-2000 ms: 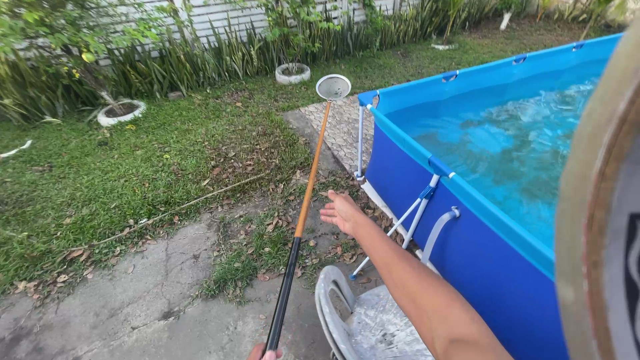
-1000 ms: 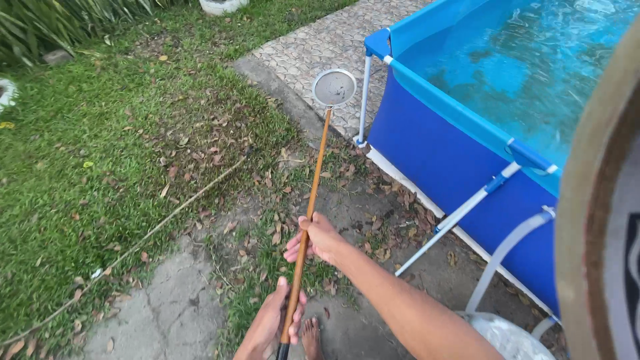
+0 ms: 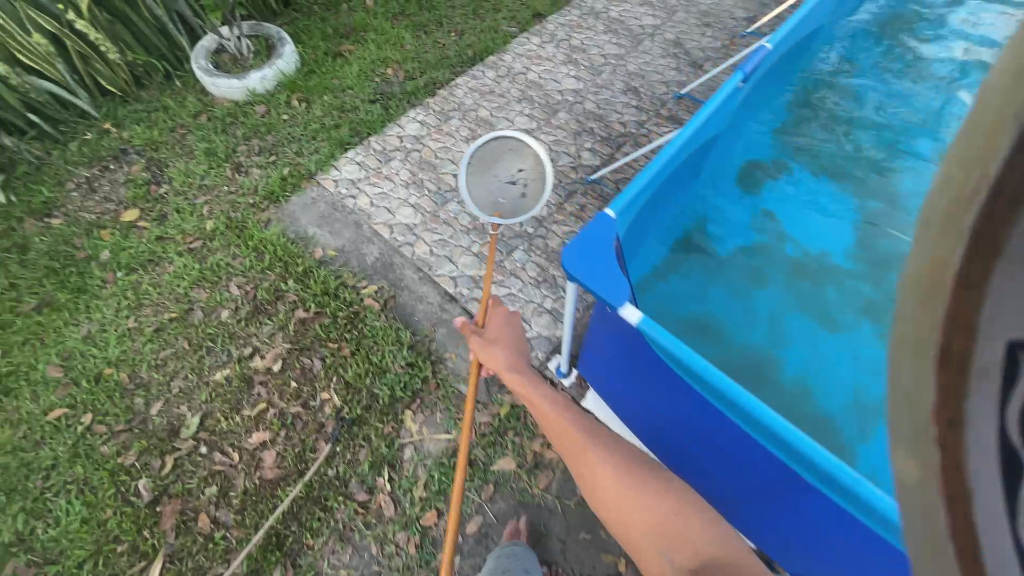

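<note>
My right hand (image 3: 498, 340) is closed around the orange-brown pole (image 3: 466, 448) of a skimmer, not far below its head. At the pole's far end sits a round mesh strainer (image 3: 506, 178) with a pale rim and a few dark bits of debris on the mesh. The strainer is over stone-patterned paving, to the left of the blue frame pool (image 3: 756, 400), which holds rippling water. The lower pole runs out of the bottom of the view. My left hand is not in the frame.
Pool support legs (image 3: 569, 328) stand on the paving (image 3: 448, 160) at the near corner and along the side. A long thin stick (image 3: 280, 508) lies over leaf-strewn grass at the lower left. A white-painted tire planter (image 3: 245, 62) is at the upper left. A blurred round-edged object (image 3: 944, 320) blocks the far right.
My right hand, open beside the pole at first, took hold of it and is now nearer the strainer. My left hand, on the pole a second ago, has left view. The view has shifted toward the paving.
</note>
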